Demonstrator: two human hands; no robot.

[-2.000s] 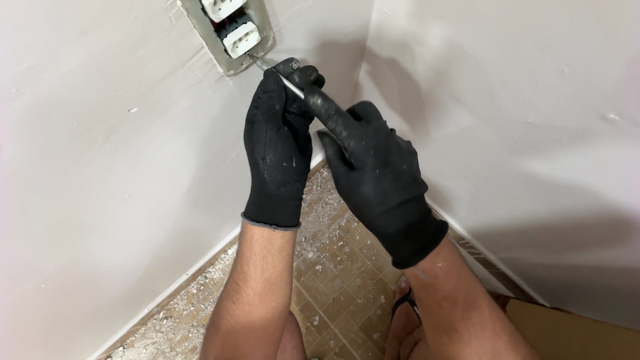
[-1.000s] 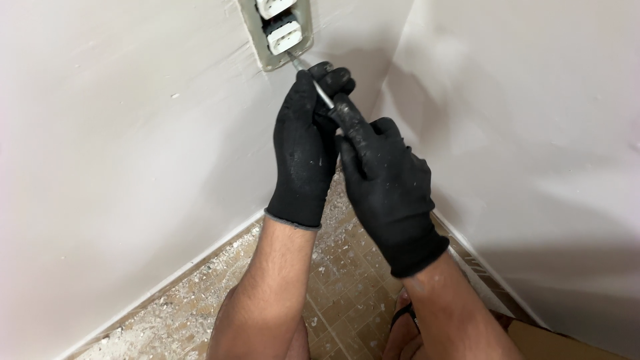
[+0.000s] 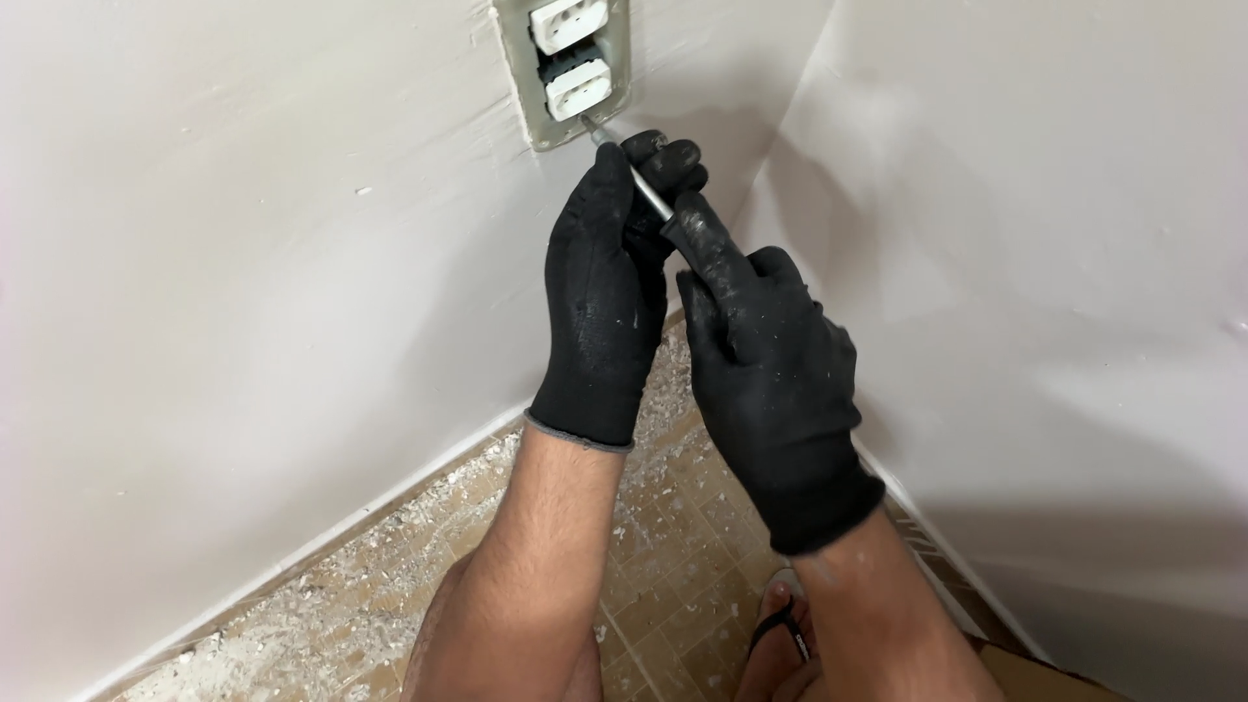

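Both hands wear black work gloves. My right hand [image 3: 770, 361] grips the dark handle of a screwdriver [image 3: 651, 195], its forefinger laid along the handle. The metal shaft runs up and left between the thumb and fingers of my left hand [image 3: 609, 283], which steadies it. The tip meets the lower edge of the outlet's grey mounting frame [image 3: 526, 97], just under the lower white socket module [image 3: 580, 90]. An upper white socket module [image 3: 569, 23] sits above it, with a dark gap between the two. No cover plate is on the frame.
Pale walls [image 3: 292, 244] meet in a corner right of the outlet. Below, the tiled floor [image 3: 682, 575] is strewn with white debris along the left baseboard. A foot in a flip-flop [image 3: 780, 629] stands at the bottom, near a brown flat edge [image 3: 1043, 678] at the lower right.
The view has shifted, so the outlet and both hands appear farther right than two seconds ago. The hold on the screwdriver and its place under the lower socket look much the same.
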